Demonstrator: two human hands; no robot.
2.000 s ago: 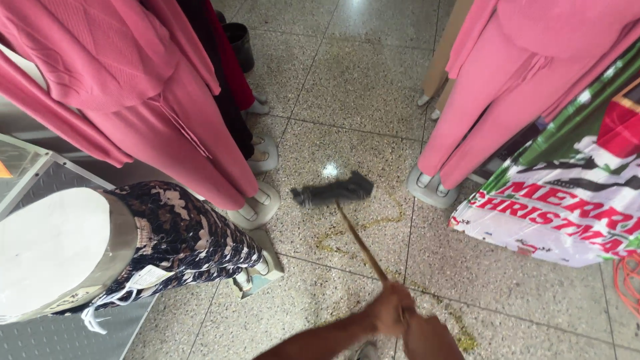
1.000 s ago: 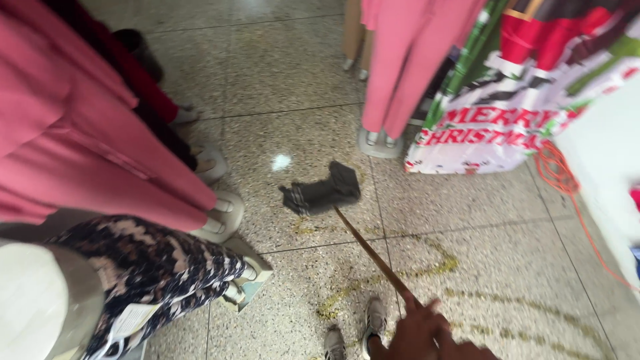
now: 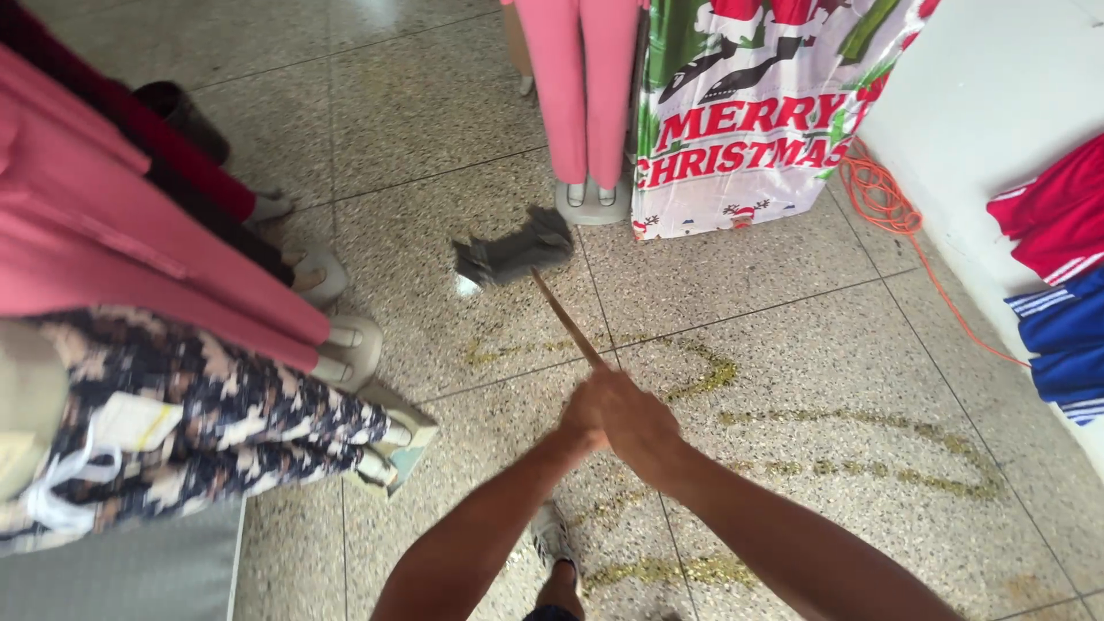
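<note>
Both my hands are wrapped round a wooden pole point(image 3: 565, 312) at the middle of the head view. My left hand point(image 3: 588, 410) and my right hand point(image 3: 642, 423) are close together, partly overlapping on the pole. At the pole's far end a dark grey cloth point(image 3: 517, 250), slightly blurred, lies on the speckled floor point(image 3: 414, 319). Trails of gold-coloured bits point(image 3: 707, 366) curve over the floor between the cloth and my feet, and to the right of my hands. One of my shoes point(image 3: 552, 535) shows below my hands.
Mannequins in pink trousers point(image 3: 250, 293) and camouflage-patterned trousers point(image 3: 285, 423) line the left. Ahead stand another pink-clad mannequin point(image 3: 591, 95) and a box-like thing in Christmas wrapping point(image 3: 733, 172). An orange cable point(image 3: 880, 194) lies by the white wall, near red and blue garments point(image 3: 1069, 336).
The view has swung to the right, showing the cable, wall and more of the gold trails. Both hands stay on the pole, with the dark cloth at its far end.
</note>
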